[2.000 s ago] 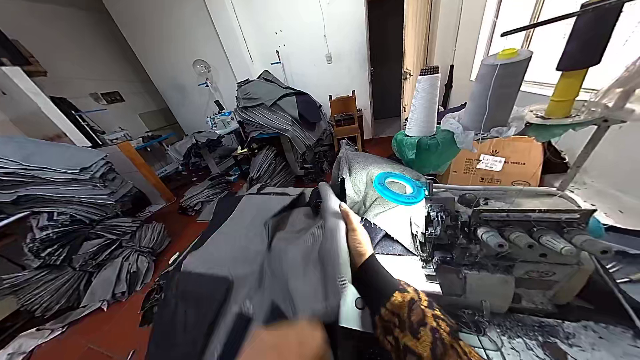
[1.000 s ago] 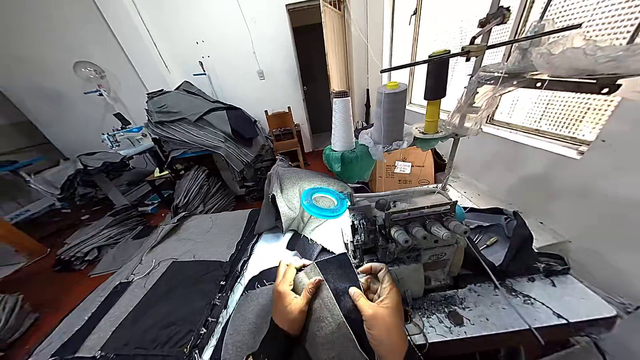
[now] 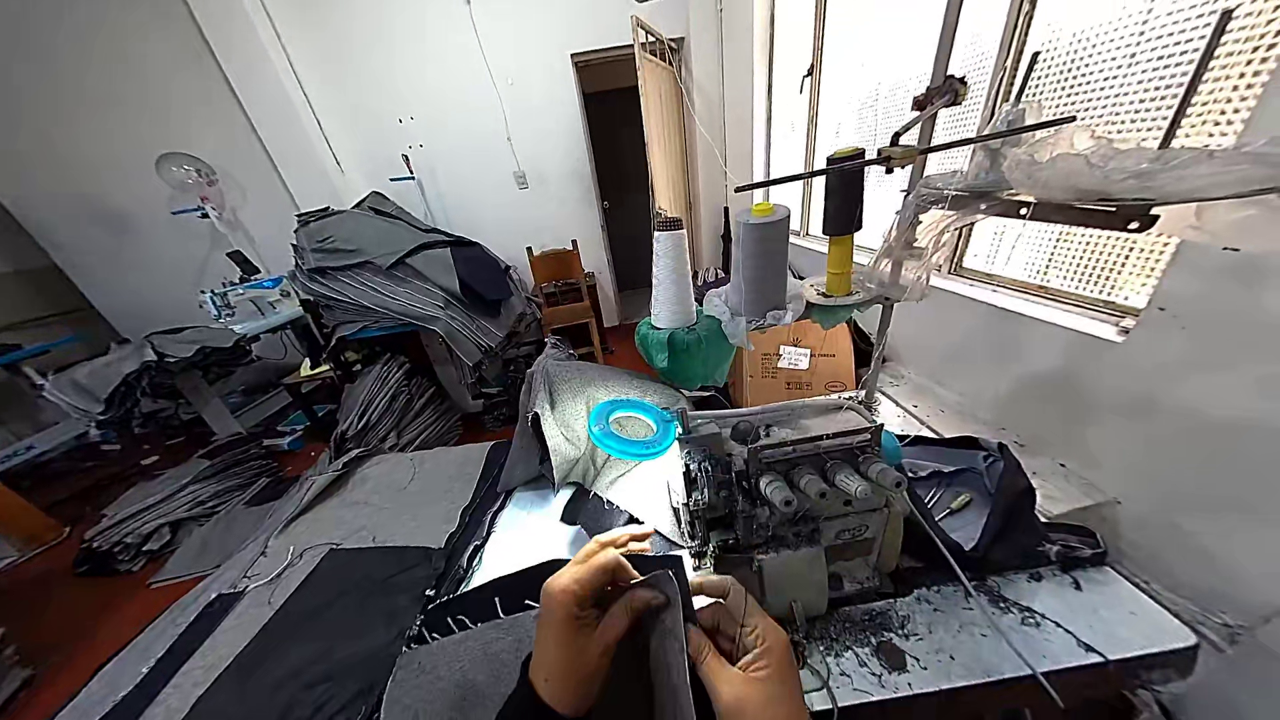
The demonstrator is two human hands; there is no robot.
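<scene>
My left hand point(image 3: 590, 620) pinches the upper edge of a grey and black fabric piece point(image 3: 668, 640) between thumb and fingers. My right hand point(image 3: 740, 645) grips the same piece at its right edge, close to the left one. Both are low in the view, just in front of the overlock sewing machine point(image 3: 800, 510). A blue ring-shaped magnifier lamp point(image 3: 632, 429) sits at the machine's upper left, above grey cloth point(image 3: 590, 400). More grey and black fabric point(image 3: 330, 620) spreads over the table to the left.
Thread cones, one white point(image 3: 672, 275) and one grey point(image 3: 760, 260), stand behind the machine near a cardboard box point(image 3: 795, 362). Lint and thread scraps litter the white tabletop point(image 3: 1050, 620). A screwdriver point(image 3: 955, 505) lies on dark cloth at right. Fabric piles point(image 3: 400, 270) stand at back left.
Both hands have drawn closer together, and the fabric edge between them is now raised and folded. Two seconds ago the cloth was larger in view and one hand was blurred.
</scene>
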